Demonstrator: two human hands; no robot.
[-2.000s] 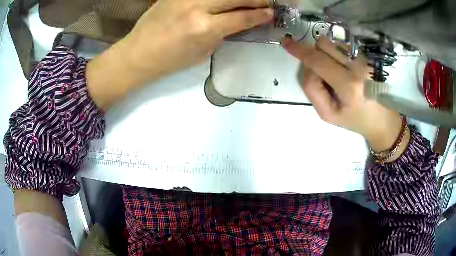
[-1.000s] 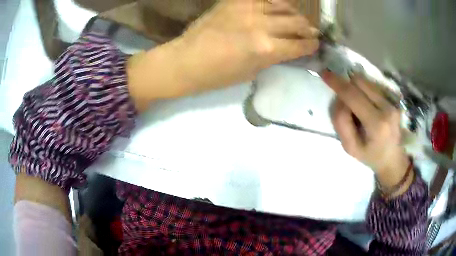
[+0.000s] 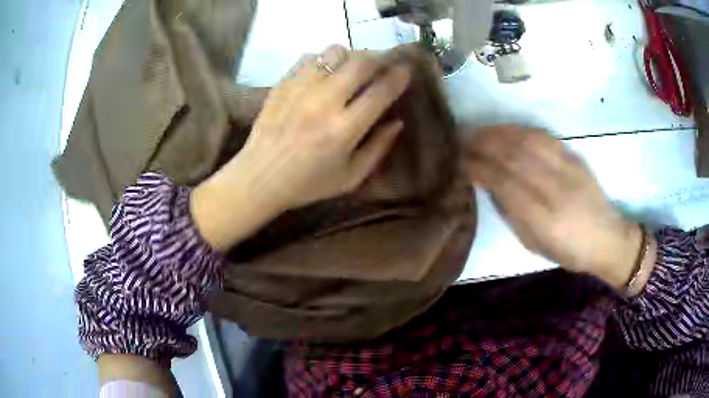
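A large brown cloth garment panel (image 3: 350, 264) lies bunched over the table's front edge, partly over the checked apron, and spreads to the back left. My left hand (image 3: 311, 132) rests on the bunched cloth with fingers bent into it, gripping it. My right hand (image 3: 544, 198) is blurred, just right of the cloth's edge, palm towards it. Whether its fingertips touch or hold the cloth cannot be told. The presser foot area (image 3: 447, 62) is at the top, behind the cloth.
Red-handled scissors (image 3: 667, 66) lie at the upper right. A small pale ribbed block (image 3: 511, 68) is right of the presser foot. The white table (image 3: 591, 93) has a seam line. A brown piece (image 3: 697, 93) shows at the right edge.
The brown cloth has come forward and now covers the middle of the table and its front edge. Both hands have moved away from the needle area. The view has shifted, showing more of the scissors.
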